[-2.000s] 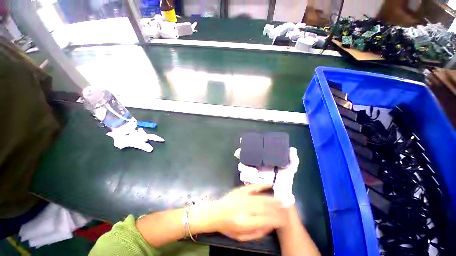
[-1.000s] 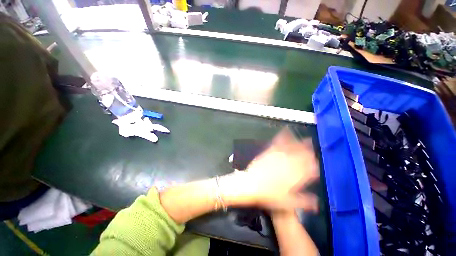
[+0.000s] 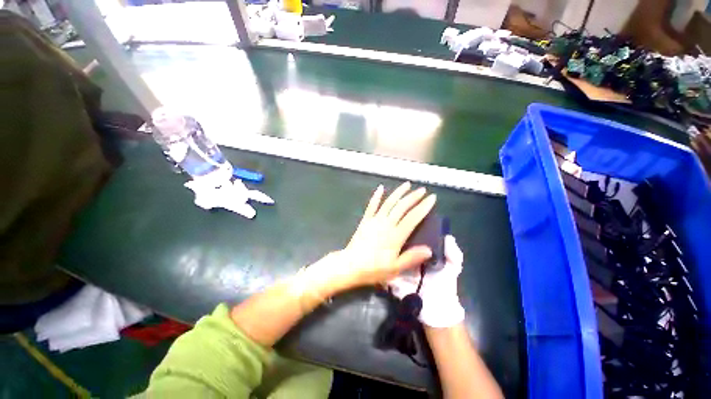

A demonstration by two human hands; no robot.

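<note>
A black power adapter point(image 3: 427, 236) lies at my gloved right hand point(image 3: 438, 290), which holds it from below and the right. Whether there is a second adapter is unclear, since my left hand covers part of this spot. Its thin black cord hangs toward me, and the tied cord bundle point(image 3: 402, 321) is over the dark green bench point(image 3: 312, 195). My bare left hand point(image 3: 386, 238) lies flat across the adapter's left side, fingers spread and pointing away, thumb over its near end.
The blue bin point(image 3: 555, 257) at right holds rows of black adapters and cords. A clear bottle point(image 3: 187, 144), a spare white glove point(image 3: 228, 196) and a blue stick point(image 3: 248, 175) are at left. Beyond the white rail point(image 3: 351, 160) runs the green belt point(image 3: 312, 101). A person's dark sleeve point(image 3: 47, 171) is at far left.
Two adapters showed side by side on my right glove at first. My left hand swept over them, blurred, and now rests flat at their left with fingers spread. The view has shifted slightly.
</note>
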